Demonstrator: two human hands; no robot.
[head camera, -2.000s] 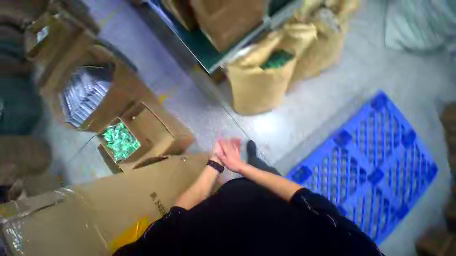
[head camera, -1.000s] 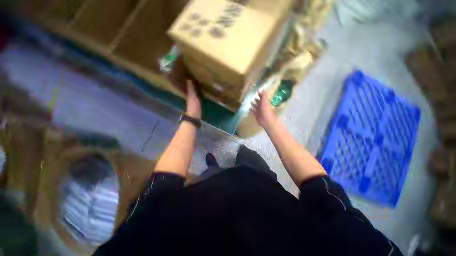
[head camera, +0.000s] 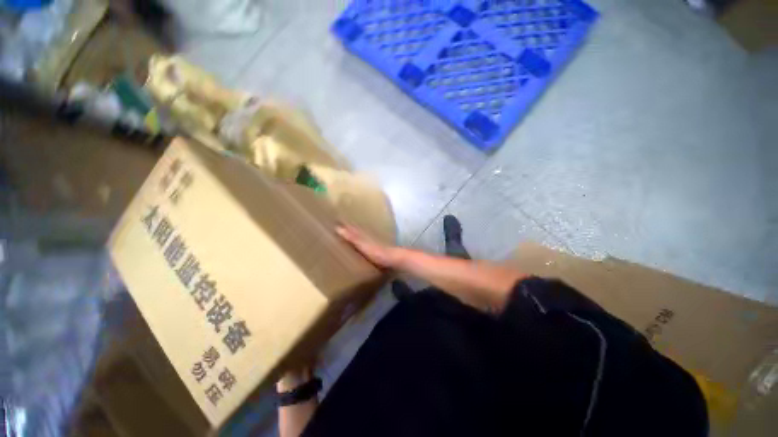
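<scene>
A closed brown carton (head camera: 209, 282) with dark printed characters is tilted at the left, in front of my body. My right hand (head camera: 368, 247) lies with its palm and fingers against the carton's near right side. My left hand (head camera: 296, 375), with a dark band on the wrist, is at the carton's lower edge; its fingers are mostly hidden by the carton. The carton is held between both hands.
A blue plastic pallet (head camera: 478, 64) lies on the grey floor at the top. Brown bulk bags or cartons (head camera: 358, 198) with green pieces stand behind the carton. A flat brown cardboard (head camera: 631, 299) lies at the right. The left side is blurred.
The view has turned to the right. The carton, which stood on the bench between my hands, is now held and tilted at the left. The pallet now shows at the top.
</scene>
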